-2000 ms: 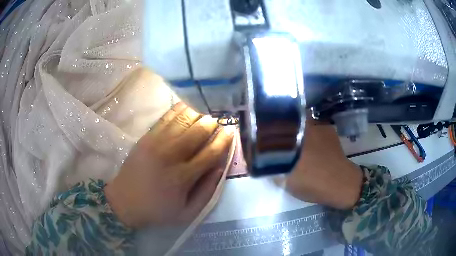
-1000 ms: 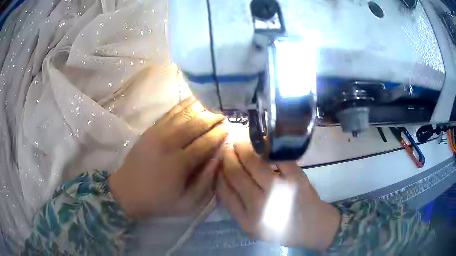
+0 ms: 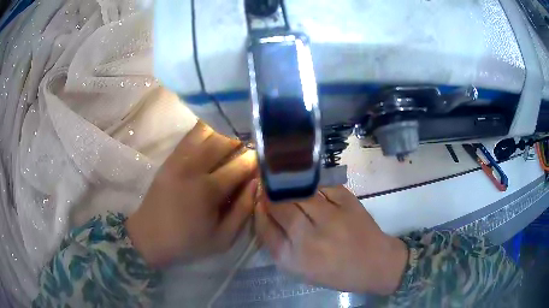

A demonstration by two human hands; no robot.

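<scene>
A sheer beige glitter fabric [image 3: 108, 114] lies in gathered folds at the left. Its narrow pale edge strip [image 3: 236, 272] runs down from between my hands towards the table's front. My left hand [image 3: 195, 195] lies on the fabric beside the lit needle area, with its fingertips at the edge. My right hand [image 3: 328, 237] meets it from the right, and its fingertips are at the same edge. The chrome guard [image 3: 285, 114] of the white sewing machine [image 3: 385, 45] hides the needle, the presser foot and part of my right fingers.
Thread snips [image 3: 490, 167] with orange-red and blue handles lie on the table right of the machine head. A dark thin tool [image 3: 451, 153] lies beside them. A printed ruler [image 3: 505, 212] runs along the front edge. Something blue [image 3: 534, 249] shows below the table at the right.
My right hand has come from behind the guard to beside my left hand and stays at the edge strip. The machine head and guard appear further left as the view shifts.
</scene>
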